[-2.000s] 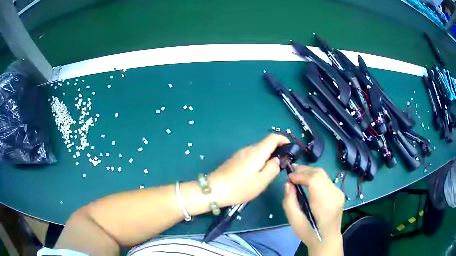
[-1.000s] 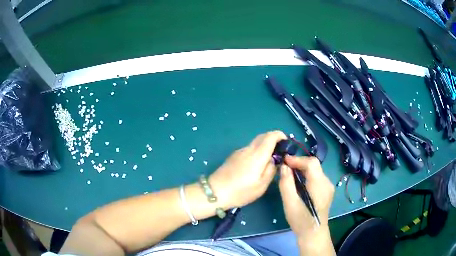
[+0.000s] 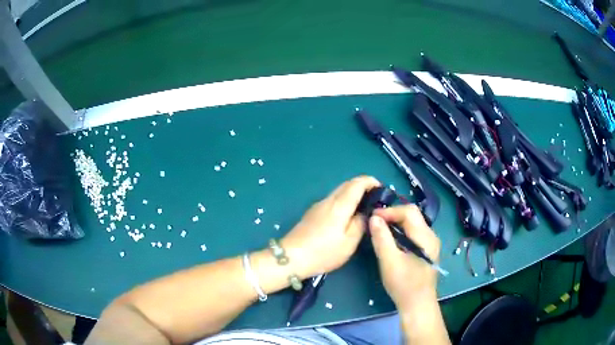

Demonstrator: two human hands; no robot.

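Note:
My left hand (image 3: 337, 226) holds a black handle housing (image 3: 307, 296) by its thick end. The housing's tapered end shows below my left wrist, pointing down; the middle is hidden under my hand. My right hand (image 3: 404, 249) holds dark slim tweezers (image 3: 415, 250) with a pale end pointing down to the right. The fingers of both hands meet at the thick end of the housing. What lies between the fingertips is hidden.
Black housings with thin red wires are piled at the right (image 3: 465, 155). Small white pieces (image 3: 91, 182) are heaped at left and scattered over the green bench (image 3: 303, 148). A shiny black plastic bag (image 3: 34, 175) lies at far left. A black round stool (image 3: 499, 322) stands below right.
The tweezers in my right hand have tilted, their pale end swinging up to the right. Both hands stay close together at the housing's thick end. The view has shifted slightly.

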